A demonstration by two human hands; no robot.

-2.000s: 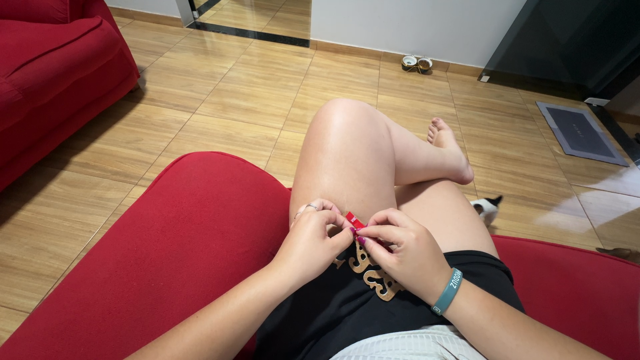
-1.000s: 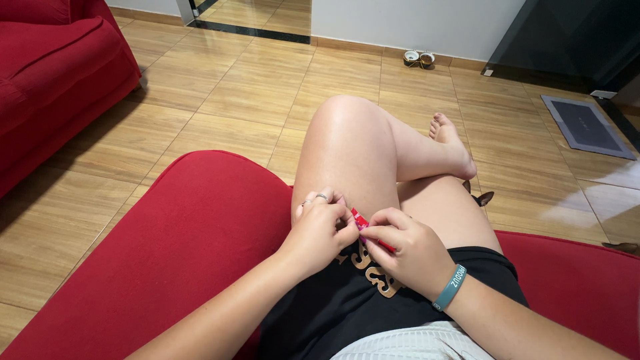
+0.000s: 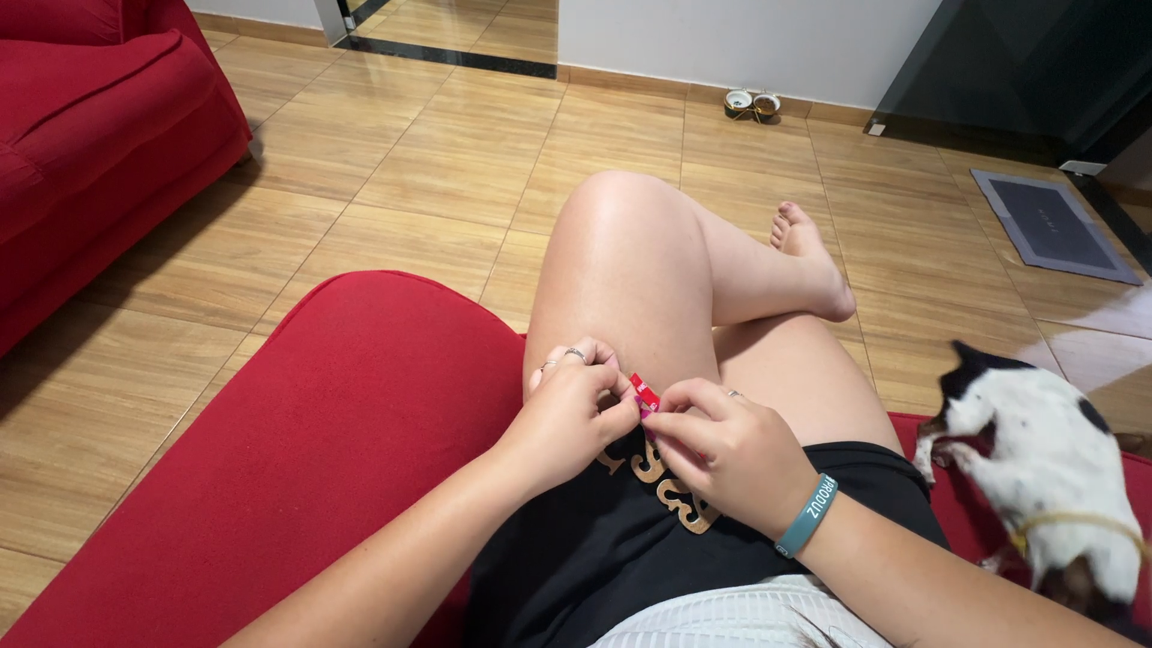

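A small red item with white print, perhaps a wrapper (image 3: 644, 392), is pinched between my two hands above my lap. My left hand (image 3: 576, 414), with rings on its fingers, grips its left side with thumb and fingertips. From the right, my right hand (image 3: 733, 445) pinches its lower edge; a teal wristband (image 3: 807, 517) with writing circles that wrist. Fingertips hide part of the item. Below lie black shorts (image 3: 576, 558) with tan lettering, and my bare crossed legs (image 3: 630, 261) extend forward.
A white dog with black patches (image 3: 1035, 441) is on the red sofa (image 3: 297, 468) at my right. Another red sofa (image 3: 108, 135) stands at the upper left. Two pet bowls (image 3: 751, 105) sit by the wall; a grey doormat (image 3: 1053, 223) lies near a dark glass door (image 3: 990, 81).
The dog, only partly visible behind my leg earlier, is now up on the sofa at the right. Both hands remain at the red item, with small finger shifts.
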